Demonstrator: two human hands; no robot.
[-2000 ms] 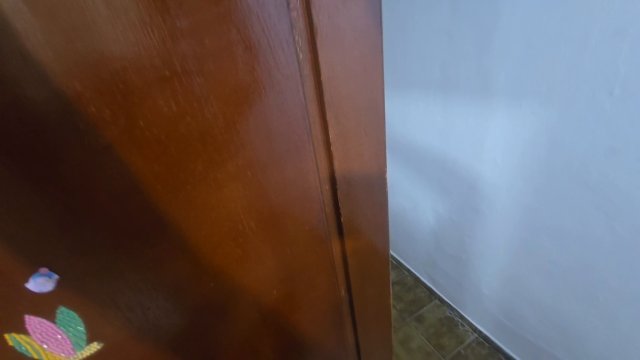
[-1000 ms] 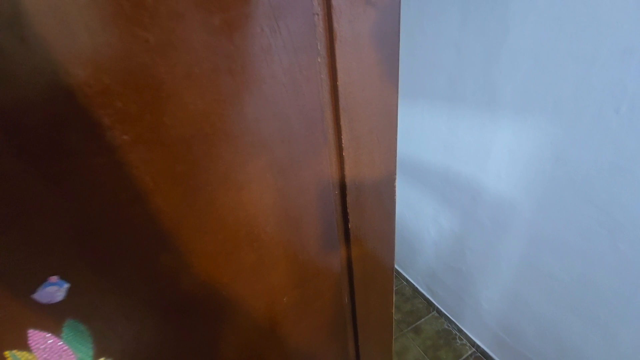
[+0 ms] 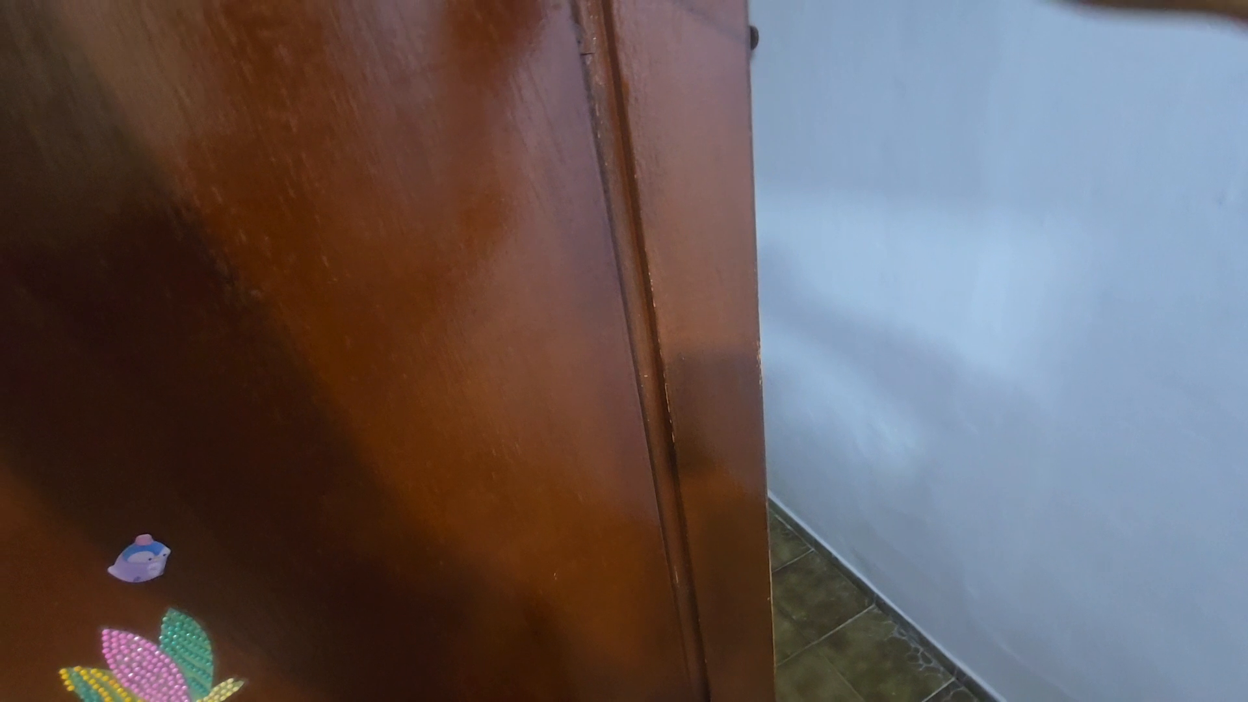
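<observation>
Neither my left hand nor my right hand shows in the head view. A glossy reddish-brown wooden panel (image 3: 439, 341), like a door or the side of a cabinet, fills the left and middle. A vertical groove runs near its right edge. Low on the left, a small purple and blue sticker (image 3: 139, 560) is stuck on the wood. Below it is a beaded decoration (image 3: 146, 665) with pink, green and yellow petals, cut off by the bottom of the view.
A pale bluish-white wall (image 3: 1024, 341) stands to the right, beyond the panel's edge. Dark greenish-brown floor tiles (image 3: 829, 604) meet it at lower right. A small dark knob-like piece (image 3: 754, 38) sits at the panel's upper right edge. A blurred brown edge (image 3: 1170, 8) crosses the top right corner.
A blurred brown edge has come in at the top right corner, and a small dark piece now shows at the panel's upper edge. The view has shifted slightly.
</observation>
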